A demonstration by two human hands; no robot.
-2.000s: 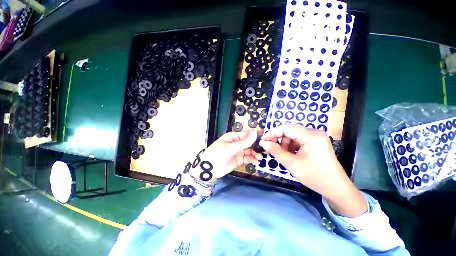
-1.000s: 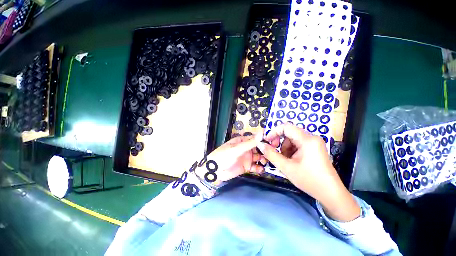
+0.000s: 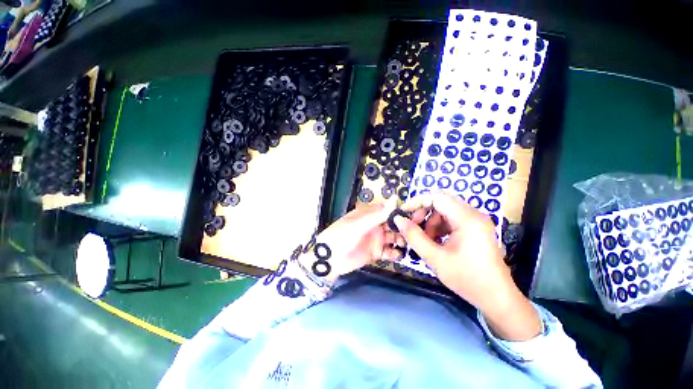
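Observation:
My left hand [image 3: 357, 241] and my right hand [image 3: 460, 243] meet fingertip to fingertip over the near part of the right tray [image 3: 541, 182]. Between them they hold a small black ring part [image 3: 397, 219]; its exact position on the fingers is partly hidden. Thin black adhesive rings [image 3: 322, 259] cling to my left wrist and sleeve. A white release liner sheet [image 3: 486, 83] lies lengthwise over the right tray, with rows of black circles at its near half and smaller dots at its far half. Its near end is hidden by my hands. Loose ring parts [image 3: 387, 144] lie left of the sheet.
The left tray [image 3: 262, 199] holds heaped dark ring parts at its far and left side. Bagged sticker sheets [image 3: 642, 243] lie at the right. A board of black parts [image 3: 68, 144] is at the far left. A round white-topped stool [image 3: 94, 265] stands at the lower left.
The view has shifted slightly, so the trays and sheet sit a little lower. My hands stay together over the right tray; the black ring between the fingertips now shows more clearly.

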